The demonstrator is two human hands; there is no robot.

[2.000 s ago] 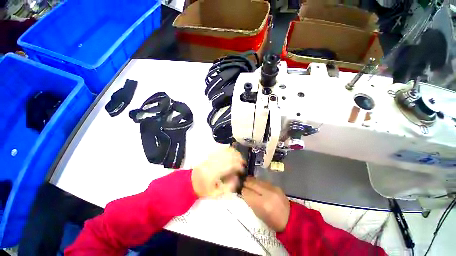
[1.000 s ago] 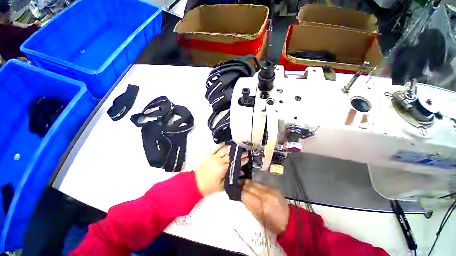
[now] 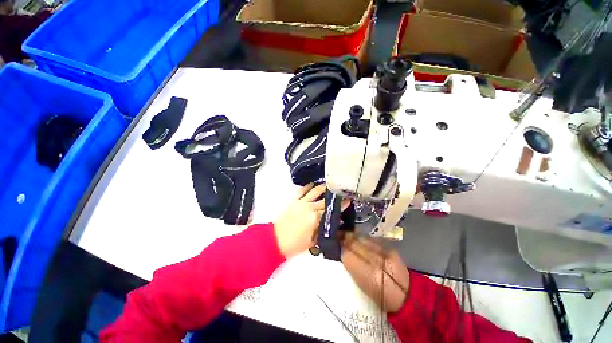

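Observation:
A black fabric band (image 3: pixel 329 226) with a thin pale line lies upright in the picture, just left of the needle area of the white sewing machine (image 3: pixel 376 147). My left hand (image 3: pixel 300 220) holds the band from its left side, fingers near its upper part. My right hand (image 3: pixel 377 268) is at its lower right side, slightly blurred, with dark threads in front of it. The right fingertips and the presser foot are partly hidden by the band and the machine head.
A loose black heap of bands (image 3: pixel 221 171) and a single black piece (image 3: pixel 165 123) lie on the white table (image 3: pixel 268 90). More bands (image 3: pixel 310 120) overlap behind the needle end. Blue bins (image 3: pixel 111 67) stand left, cartons (image 3: pixel 305 37) behind, a slim black tool (image 3: pixel 557 308) lower right.
Since two seconds ago the band has come into clearer view, upright between my hands. The view has shifted, so the machine appears farther right and larger. Both hands remain by the needle area.

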